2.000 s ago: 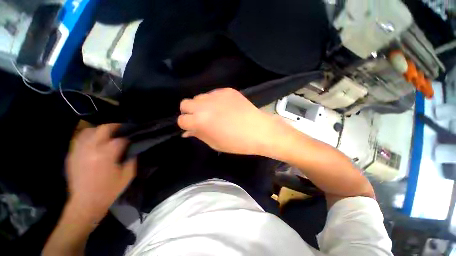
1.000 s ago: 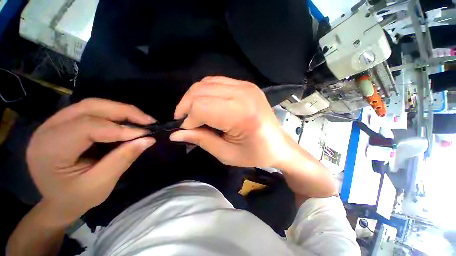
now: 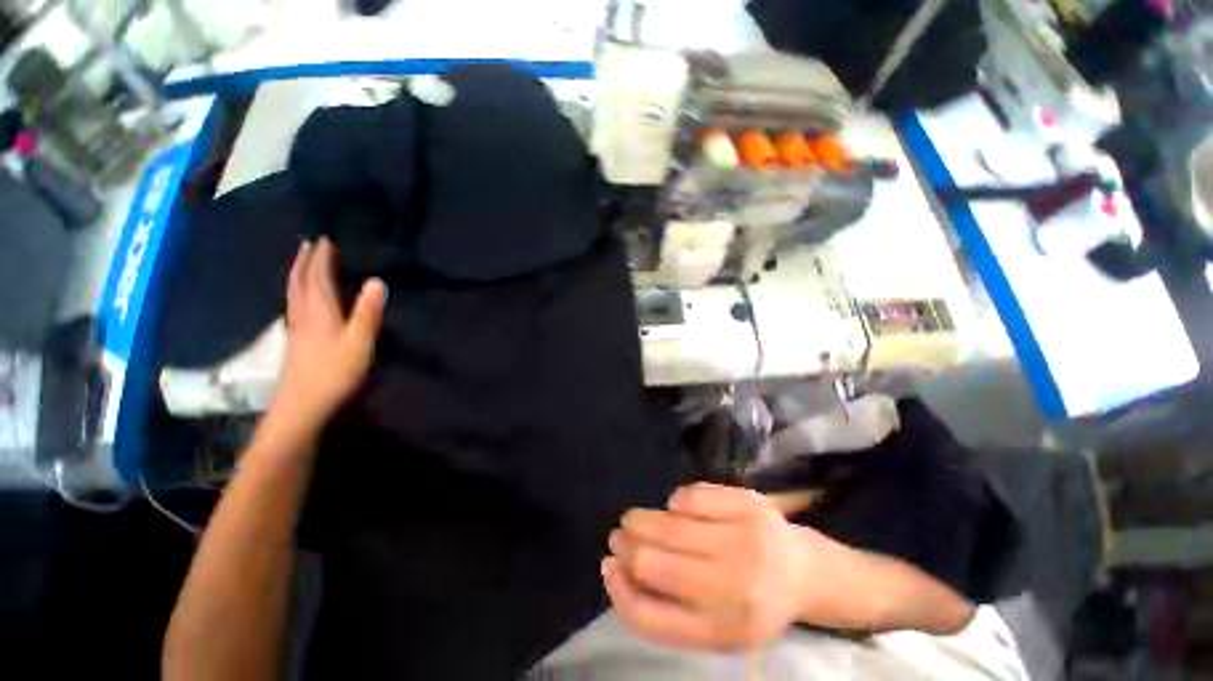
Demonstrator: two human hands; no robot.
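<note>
The black garment (image 3: 506, 359) spreads from the white machine table down over my lap, its upper part bunched and folded beside the overlock machine (image 3: 639, 120). My left hand (image 3: 326, 333) lies on the garment's left part, thumb apart from the fingers. My right hand (image 3: 705, 565) is at the garment's lower right, near my lap, with curled fingers; whether it pinches fabric is hidden. The needle area is dark and partly hidden by the garment. The tension knobs (image 3: 785, 150), one cream and the others orange, face me.
The cloth plate (image 3: 705, 346) lies right of the garment, with a labelled tray (image 3: 911, 317) at its right end. A black heap (image 3: 918, 506) and crumpled clear plastic (image 3: 758, 406) are below. A smartphone (image 3: 69, 386) lies on the left table. Blue table edges stand on both sides.
The view has lifted to show more of the table. My hands have separated from the pinched edge: the left reaches up onto the garment, the right is lower right. The garment lies more spread out.
</note>
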